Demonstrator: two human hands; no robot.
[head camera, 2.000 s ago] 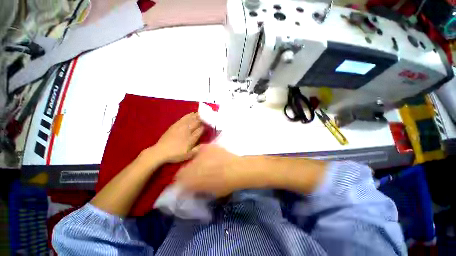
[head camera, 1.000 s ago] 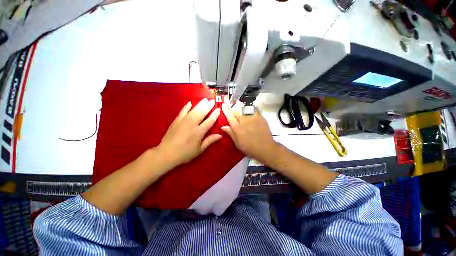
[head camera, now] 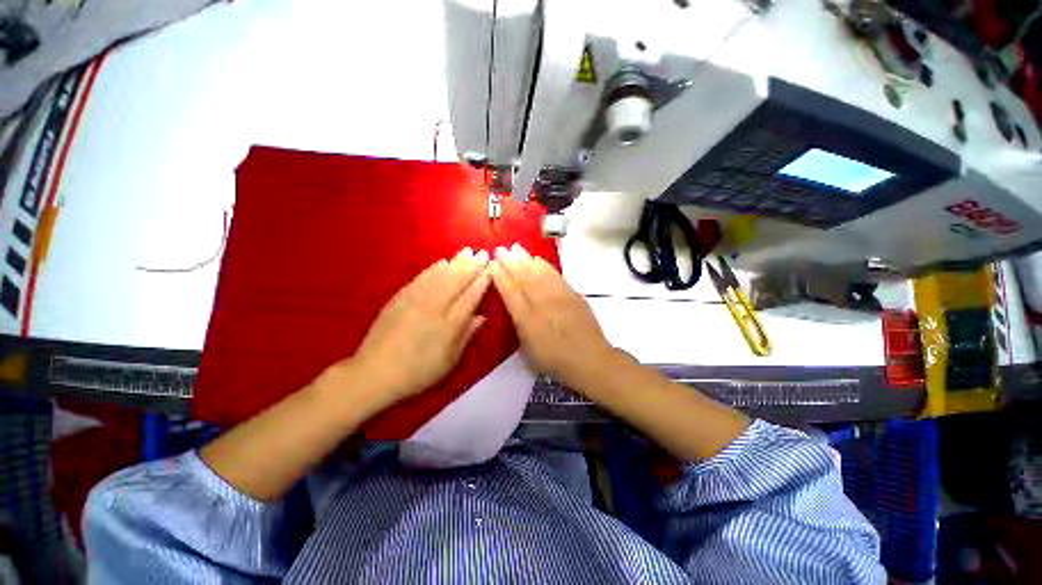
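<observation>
A red fabric panel (head camera: 309, 274) lies flat on the white table, its right edge under the presser foot (head camera: 495, 206) of the white sewing machine (head camera: 686, 149). Red light shines on the cloth there. A pale reverse side (head camera: 474, 417) shows at the panel's lower right, hanging over the table's front edge. My left hand (head camera: 423, 326) lies flat on the red cloth just in front of the foot. My right hand (head camera: 554, 314) lies flat beside it, fingertips close to the left hand's. Neither hand grips the cloth; both press on it.
Black-handled scissors (head camera: 665, 246) and yellow snips (head camera: 740, 306) lie right of the needle. A red item (head camera: 902, 349) and a yellow-edged packet (head camera: 960, 343) are at the far right. Pale fabric (head camera: 97, 43) is at the upper left. A blue basket (head camera: 897, 491) sits below the table's ruler-marked front edge (head camera: 731, 391).
Since the earliest frame, my hands have spread the panel and brought it under the foot. Over the last second, the panel has moved further away under it, and my hands sit slightly nearer me.
</observation>
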